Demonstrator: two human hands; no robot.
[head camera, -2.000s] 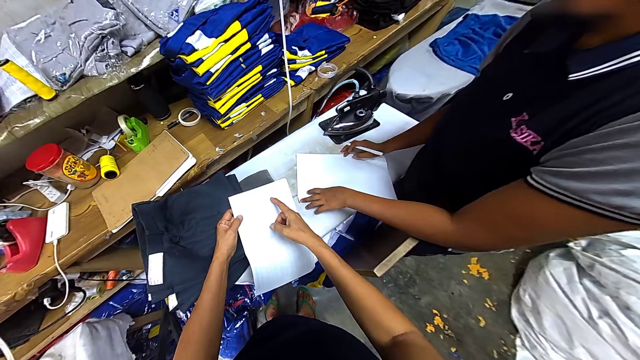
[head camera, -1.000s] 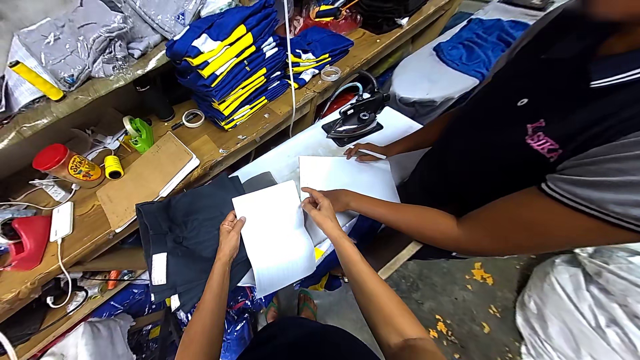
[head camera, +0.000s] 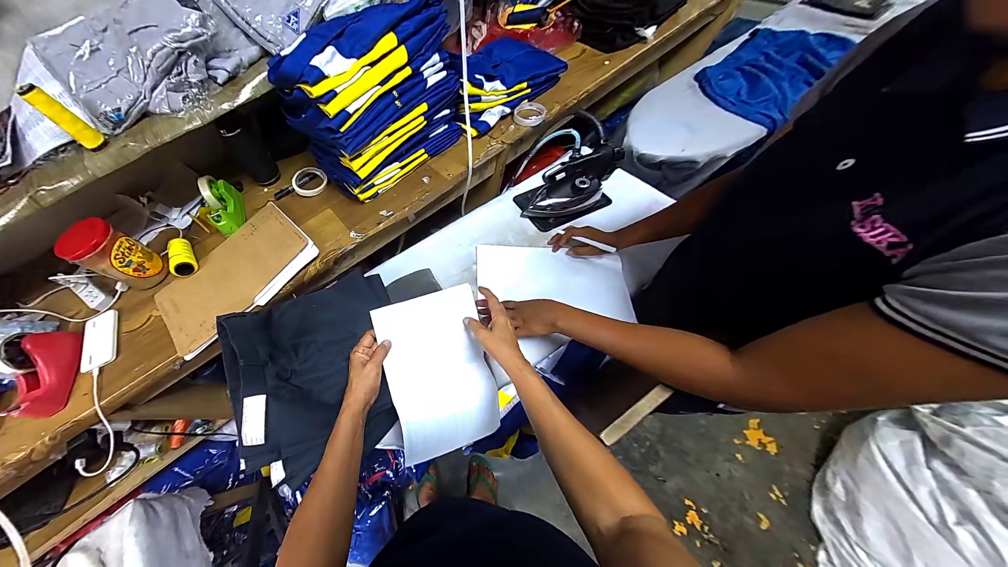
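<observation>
My left hand (head camera: 367, 368) grips the left edge of a white paper sheet (head camera: 437, 370), thumb on top. My right hand (head camera: 496, 327) is at that sheet's upper right edge, thumb against it and index finger raised; whether it pinches the paper is unclear. Another person's hand (head camera: 531, 317) lies right behind it, over a second white sheet (head camera: 551, 279). That person's other hand (head camera: 587, 240) holds a white pen-like stick (head camera: 594, 243) near the sheet's top edge. Dark folded trousers (head camera: 307, 370) with a white label lie left of my sheet.
An electric iron (head camera: 567, 193) stands on a black rest on the white table. Folded blue and yellow garments (head camera: 370, 94) are stacked on the wooden shelf (head camera: 339, 213), beside a brown notebook (head camera: 236, 276), a green tape dispenser (head camera: 227, 206) and a red-lidded jar (head camera: 110, 250). A white sack (head camera: 913, 480) sits at lower right.
My right hand, earlier pointing over the middle of my sheet, is now at its upper right edge. The co-worker's near hand has moved left, beside mine.
</observation>
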